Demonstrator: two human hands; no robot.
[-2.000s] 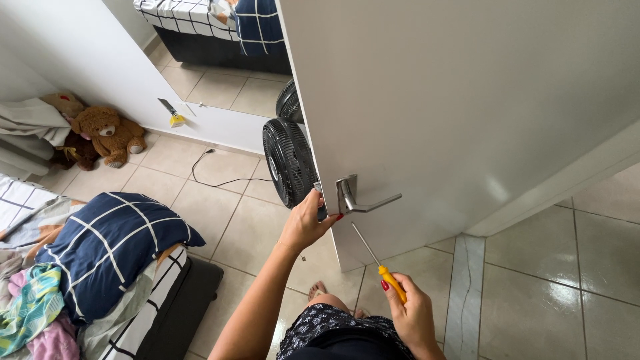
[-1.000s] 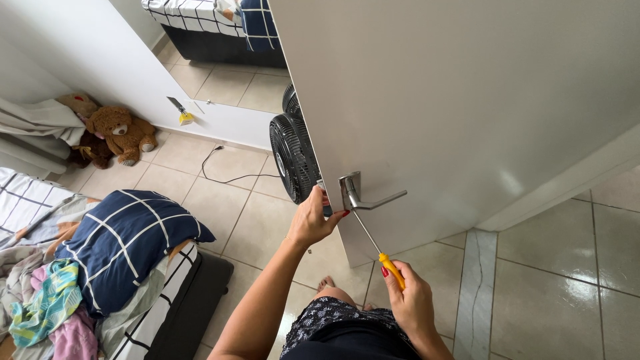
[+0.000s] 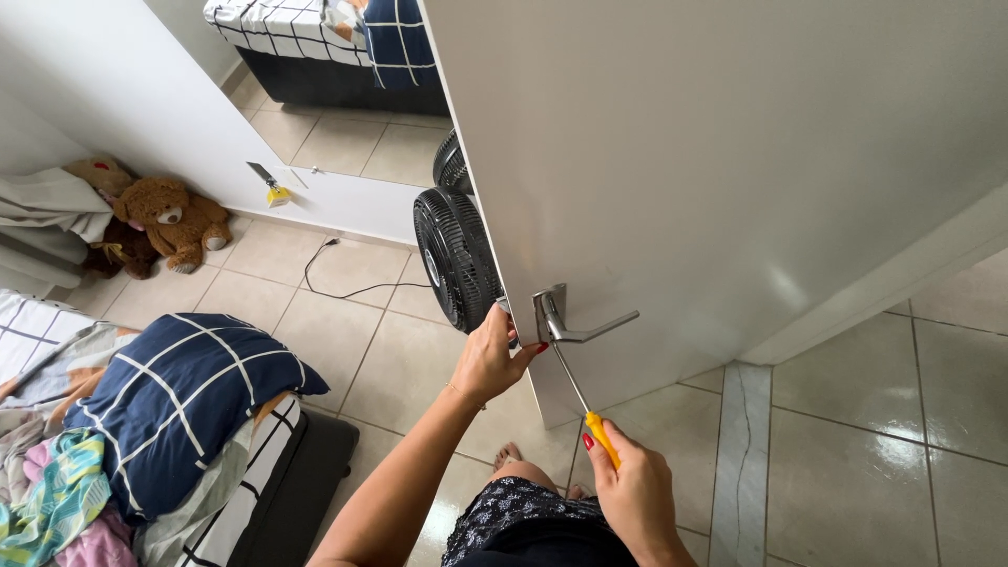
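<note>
My right hand (image 3: 634,480) holds a screwdriver by its yellow handle (image 3: 602,439). The shaft points up to the underside of the metal lever handle (image 3: 598,329) and its plate (image 3: 549,311) on the white door (image 3: 709,157); whether the tip sits in a screw cannot be told. At the door's edge, my left hand (image 3: 492,354) has its thumb on the door face just below the plate. Its other fingers are around the edge, partly hidden, near a small metal part there.
Behind the door's edge stands a black fan (image 3: 457,256), its cord (image 3: 346,293) on the tiled floor. A bed with a blue checked pillow (image 3: 189,402) is at the lower left. Teddy bears (image 3: 169,220) sit by the wall, near a mirror (image 3: 331,94).
The screwdriver has moved up, its tip from below the lever handle to the handle's underside. My left hand has stayed at the door's edge.
</note>
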